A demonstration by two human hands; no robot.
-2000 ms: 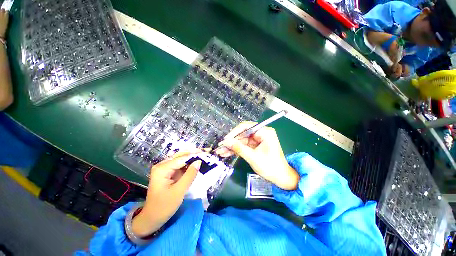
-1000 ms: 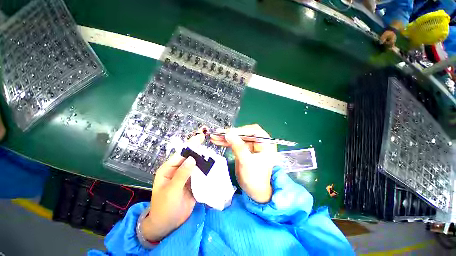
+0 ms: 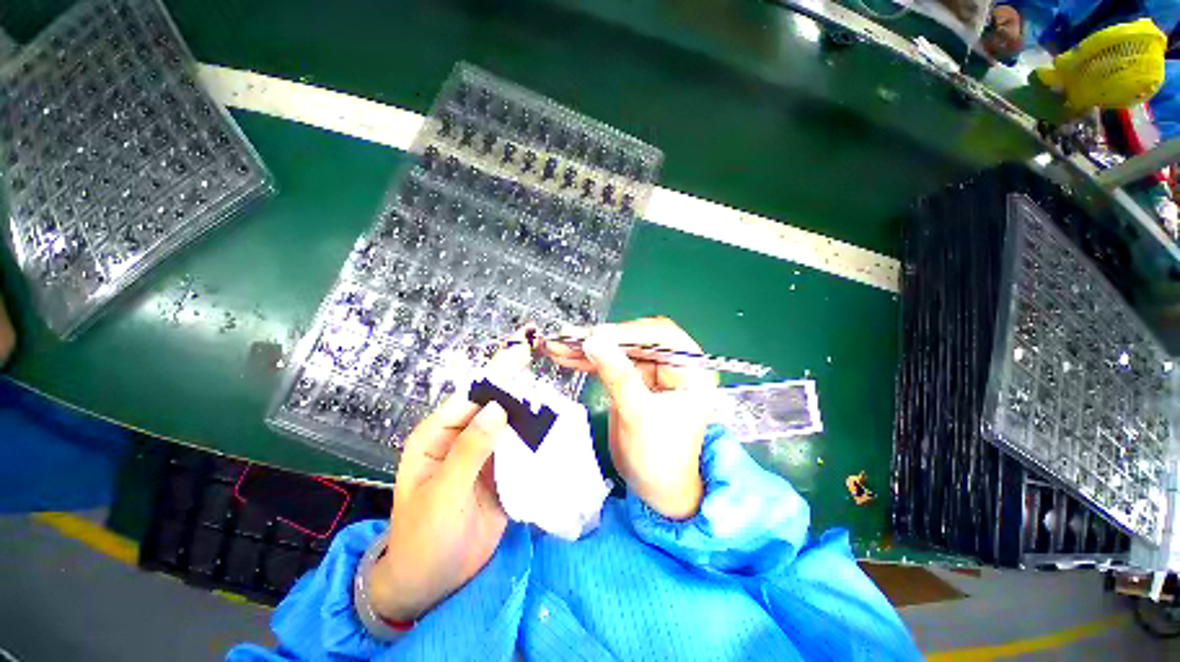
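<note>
My left hand (image 3: 447,498) holds a limp white release liner (image 3: 554,481) with a black adhesive patch (image 3: 515,411) on it, pinched under the thumb. A small dark component (image 3: 532,338) is at its raised fingertips. My right hand (image 3: 654,420) holds slim metal tweezers (image 3: 686,356), their tips at the component; whether the prongs touch it is too small to tell. A clear blister tray (image 3: 505,213) with rows of dark parts lies under and beyond my hands. A pale-bordered card (image 3: 774,409) lies right of my right hand, partly covered by it.
Another filled clear tray stack (image 3: 123,155) is at the left. Black trays (image 3: 951,375) are stacked at the right, with a clear tray (image 3: 1084,369) leaning there. An orange-brown scrap (image 3: 859,488) lies near the front edge. A yellow basket (image 3: 1110,65) and a person's hand are across the line.
The view has shifted, so the trays sit further left. The right hand has turned, the tweezers now lie nearly level, and more of the card shows. Over the last second the hands barely moved.
</note>
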